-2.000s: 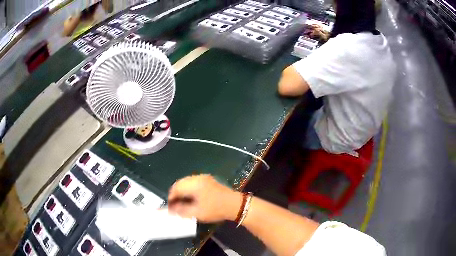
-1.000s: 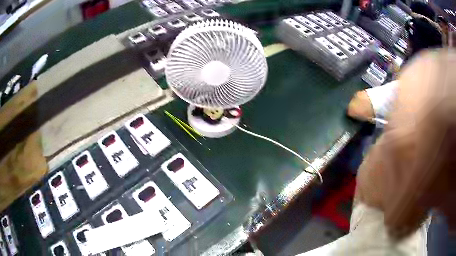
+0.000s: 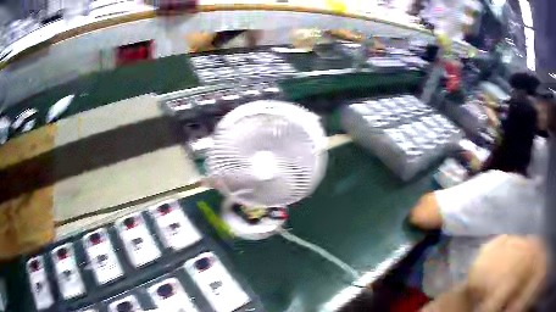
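Note:
White-faced units (image 3: 138, 239) with dark oval windows lie in two rows in a dark tray (image 3: 177, 263) at the lower left; the near row is cut off by the bottom edge. My right hand (image 3: 509, 274) is a blurred shape at the lower right corner, in front of the seated person and away from the tray. Its fingers and anything in them cannot be made out. My left hand is out of the picture. The picture is blurred.
A white fan (image 3: 265, 161) stands beyond the tray, its cable (image 3: 320, 251) running to the bench edge. Yellow-green tweezers (image 3: 214, 219) lie beside it. Stacked trays (image 3: 405, 131) stand farther back. A person in a light shirt (image 3: 494, 201) sits at right.
The view has tilted up and the bench shows lower. My right hand has left the tray and moved to the lower right. The white strip on the units is out of view.

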